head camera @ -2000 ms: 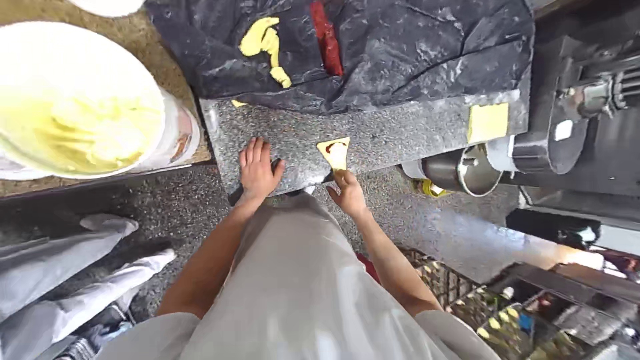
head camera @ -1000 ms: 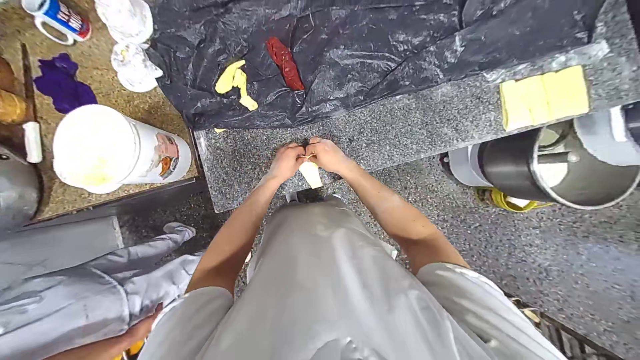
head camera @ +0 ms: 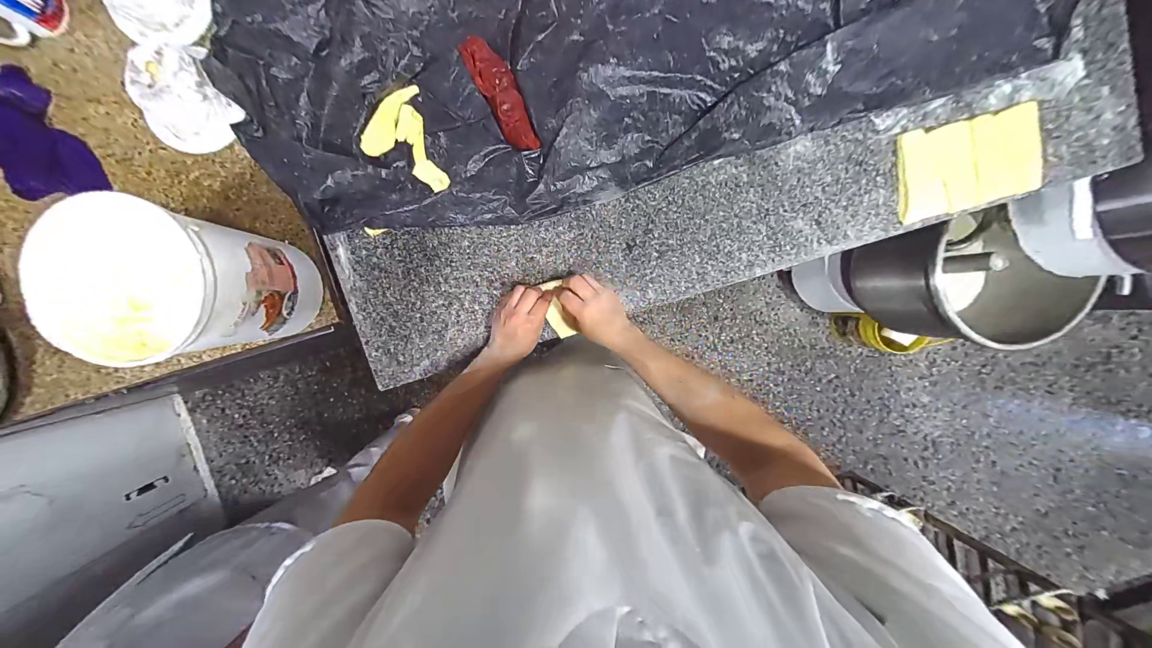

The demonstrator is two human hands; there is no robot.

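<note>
Near the front edge of the speckled stone counter (head camera: 432,288), my left hand (head camera: 519,322) and my right hand (head camera: 591,308) pinch the top corners of a pale yellow dough piece (head camera: 561,320). Its lower part hangs between them toward my apron. Beyond the hands, a black plastic sheet (head camera: 630,108) dusted with white covers the back of the counter. On it lie a curled yellow strip, seemingly dough (head camera: 396,126), and a red, elongated item (head camera: 500,93). A stack of flat yellow dough pieces (head camera: 970,164) sits at the counter's right end.
At left a white bucket (head camera: 256,292) stands on a brown speckled worktop (head camera: 180,202), near a purple cloth-like item (head camera: 45,139) and crumpled clear plastic (head camera: 180,94). A steel mixing bowl (head camera: 1017,274) is beyond the right edge. Another person's pale clothing (head camera: 207,576) shows lower left.
Two seconds ago the triangular yellow piece lay on the counter beside my right hand, with my left hand flat and apart. Both hands have since come together on it. The view has shifted.
</note>
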